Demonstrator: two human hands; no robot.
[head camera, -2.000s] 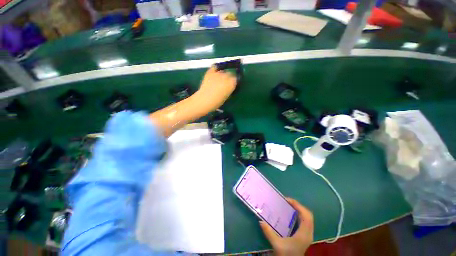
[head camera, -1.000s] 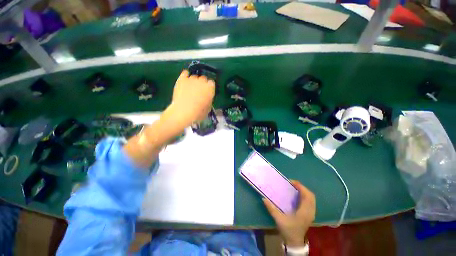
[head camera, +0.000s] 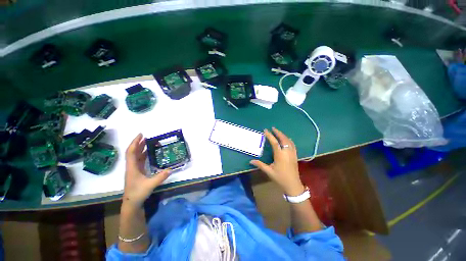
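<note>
A black housing with a green board inside (head camera: 168, 151) sits on the white work sheet (head camera: 199, 122). My left hand (head camera: 141, 171) is at its left and lower sides, fingers along the left wall and thumb at the lower edge, gripping it lightly. The smartphone (head camera: 237, 137) lies screen up, bright white, across the sheet's right edge and the green bench. My right hand (head camera: 281, 162) is open just right of the phone, fingers and thumb apart around its right end, holding nothing.
Loose green boards (head camera: 100, 158) cluster on the left. Fitted units (head camera: 173, 81) stand along the sheet's back and the bench. A white pad (head camera: 265, 95), a white fan (head camera: 321, 61) with cable and a clear plastic bag (head camera: 403, 104) are right. Another person's hand shows far right.
My left hand has come down from the rear of the bench to a unit on the sheet. My right hand has let go of the phone, which now lies flat. The view has tilted down.
</note>
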